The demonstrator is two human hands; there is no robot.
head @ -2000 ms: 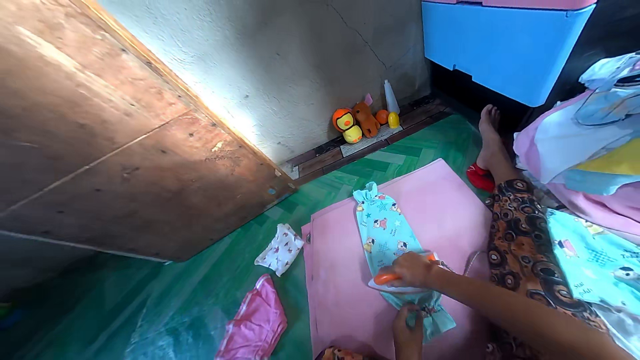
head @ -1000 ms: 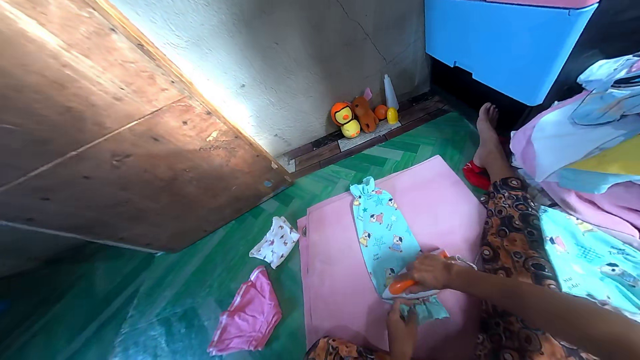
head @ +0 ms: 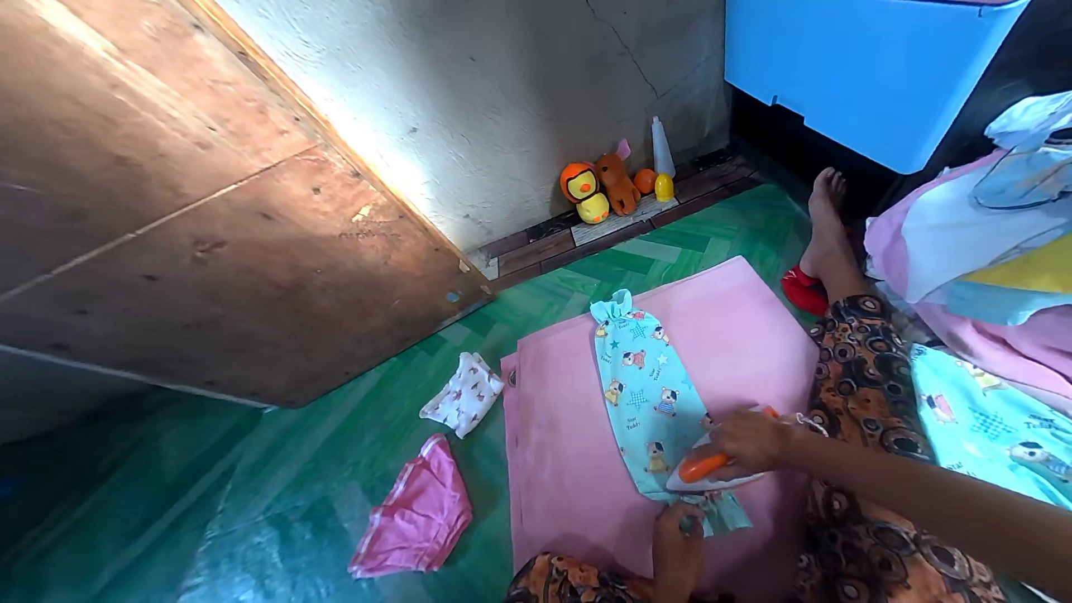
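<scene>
My right hand [head: 749,442] grips the orange handle of a white clothes iron [head: 708,471], which rests on the lower end of a folded teal garment [head: 641,394] printed with teddy bears. My left hand [head: 678,529] pinches the garment's ruffled edge [head: 727,512] just below the iron. The garment lies lengthwise on a folded pink cloth [head: 561,435] on the floor. Left of that cloth are a small white printed garment [head: 466,395] and pink underpants [head: 419,515].
Soft toys [head: 621,184] stand by the wall. A wooden panel [head: 251,276] is at the left. At the right are a blue container [head: 863,75], a clothes pile [head: 963,226], another teal printed garment [head: 988,419] and my outstretched leg [head: 871,377].
The iron and my right hand have shifted slightly around the garment's lower end. My left hand stays by the ruffle.
</scene>
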